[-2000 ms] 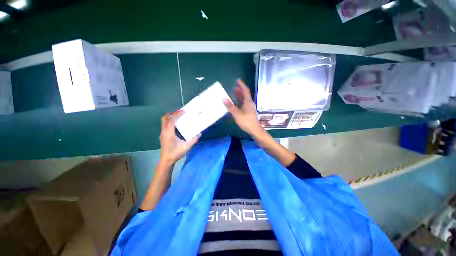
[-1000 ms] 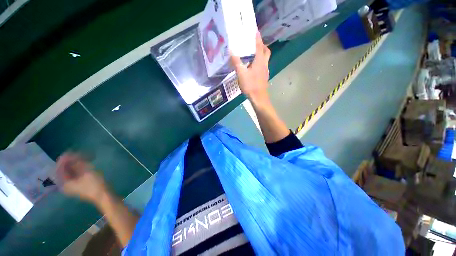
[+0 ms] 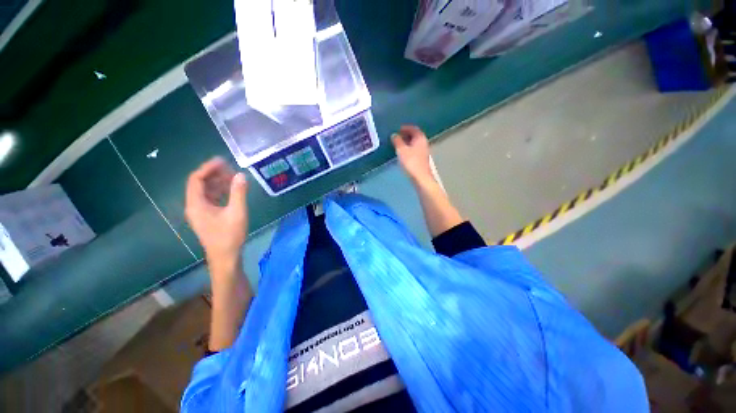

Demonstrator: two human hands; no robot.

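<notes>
A white retail carton (image 3: pixel 278 60) stands on the silvery tray of the digital scale (image 3: pixel 352 85), its top edge cut off by the picture's upper rim. The scale's front panel shows lit display windows and a keypad. My left hand (image 3: pixel 216 208) is just left of the scale's front corner, empty, with thumb and fingers apart in a curve. My right hand (image 3: pixel 411 151) is right of the scale near the bench's front edge, fingers bent; nothing shows in it. Neither hand touches the carton.
Another white carton (image 3: pixel 47 227) is on the green bench at left. Cartons with pink-red pictures (image 3: pixel 453 31) lie at upper right. A blue bin (image 3: pixel 676 55) is on the floor at right, near yellow-black tape (image 3: pixel 617 177). Brown cardboard (image 3: pixel 153 355) is below the bench at left.
The carton my right hand held over the scale now stands on the tray, released. My right hand has drawn back toward the bench edge. My left hand has moved from the left carton toward the scale.
</notes>
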